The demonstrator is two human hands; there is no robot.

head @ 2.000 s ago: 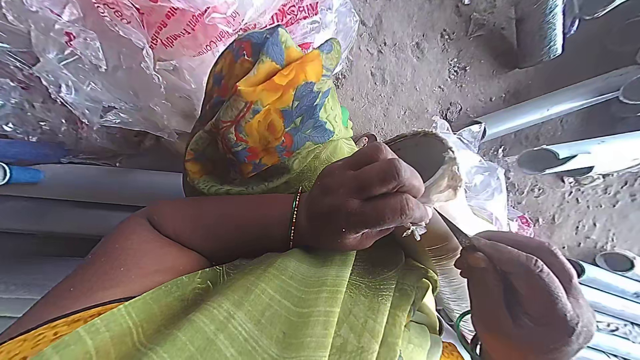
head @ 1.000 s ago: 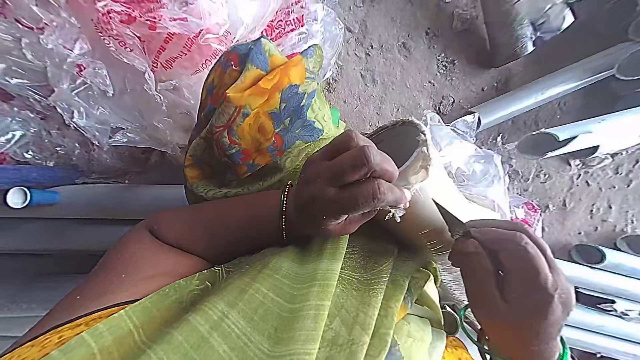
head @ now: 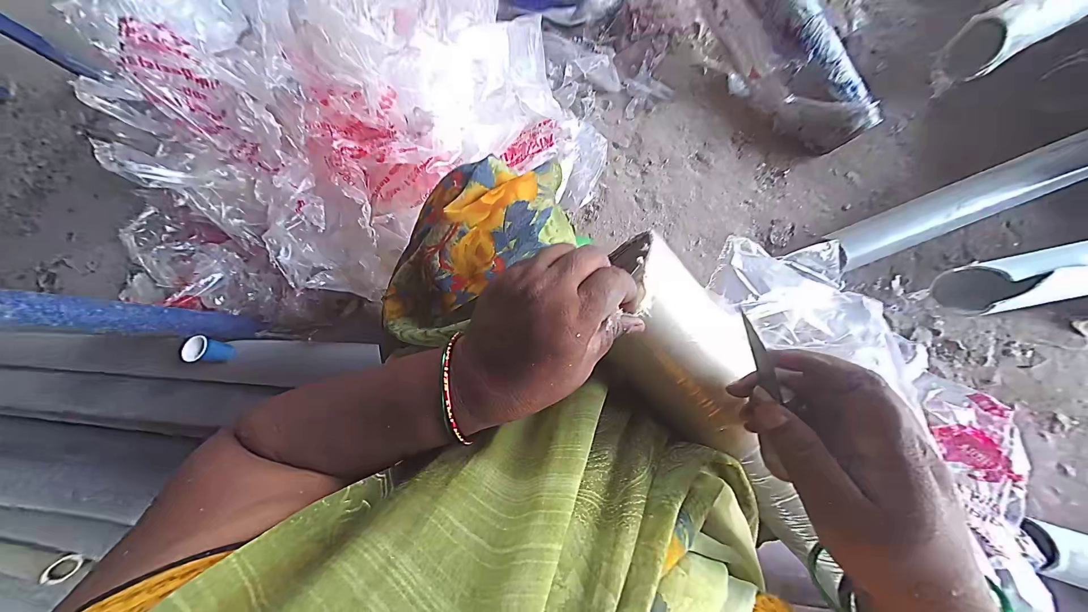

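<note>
A shiny, film-wrapped pipe [head: 680,340] lies slantwise across my lap, its open end pointing up and away. At that end, my left hand [head: 544,331] has its fingers closed on the edge of the plastic film [head: 633,319]. My right hand [head: 850,450] holds a small pointed metal blade [head: 761,357] between thumb and fingers, its tip up, over the right side of the pipe. Green cloth [head: 510,493] covers my lap, and patterned cloth [head: 484,229] lies over my knee. The blade's rear end is hidden in my right hand.
Crumpled clear plastic bags [head: 340,127] with red print are heaped ahead on the left. Grey pipes [head: 102,425] lie side by side at left, with a short blue tube [head: 206,349] on them. More pipes [head: 969,200] and clear film [head: 799,297] lie on the dirt ground at right.
The blade has moved from low beside the pipe to an upright position, tip pointing up. The view has shifted, showing more of the bag heap. My left hand stays at the pipe's end.
</note>
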